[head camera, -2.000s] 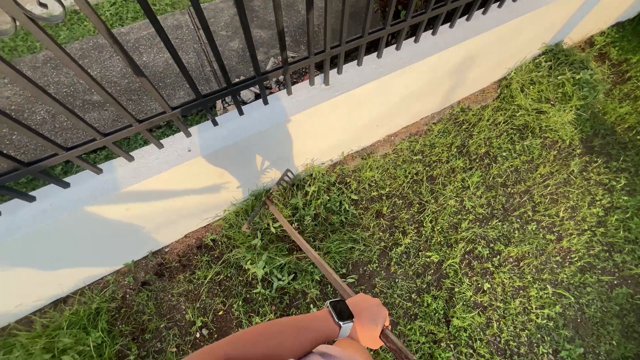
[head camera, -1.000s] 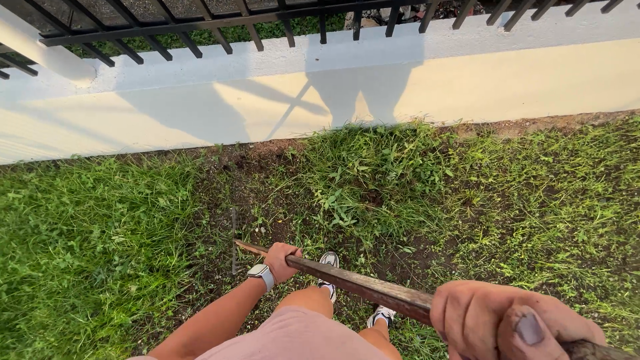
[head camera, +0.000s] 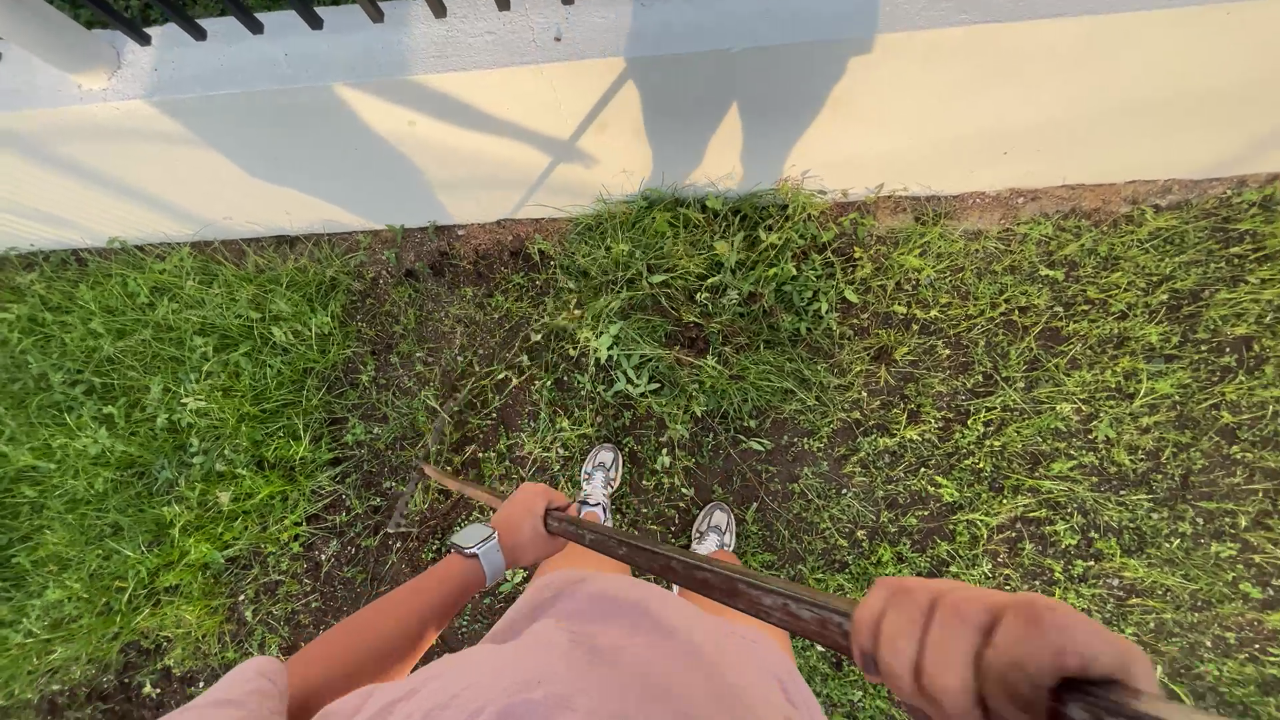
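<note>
My left hand (head camera: 533, 524), with a smartwatch on its wrist, is closed around the lower part of a long wooden handle (head camera: 720, 585). My right hand (head camera: 1000, 645) grips the same handle near its upper end, at the lower right. The handle belongs to a rake, whose metal head (head camera: 415, 490) lies low over dark soil left of my feet; it is blurred and its tines are hard to make out. A heap of pulled grass and weeds (head camera: 700, 290) rests between my shoes and the wall.
A low cream wall (head camera: 1000, 110) with a black metal fence (head camera: 180, 15) on top runs across the far side. Tall grass (head camera: 150, 420) grows at the left, and loose cut grass (head camera: 1080, 420) lies over soil at the right. My shoes (head camera: 600, 480) stand close to the heap.
Two seconds ago the rake head was in the grass by the wall; now it is on the soil left of my feet. My right hand has come into view on the handle. The view has swung left.
</note>
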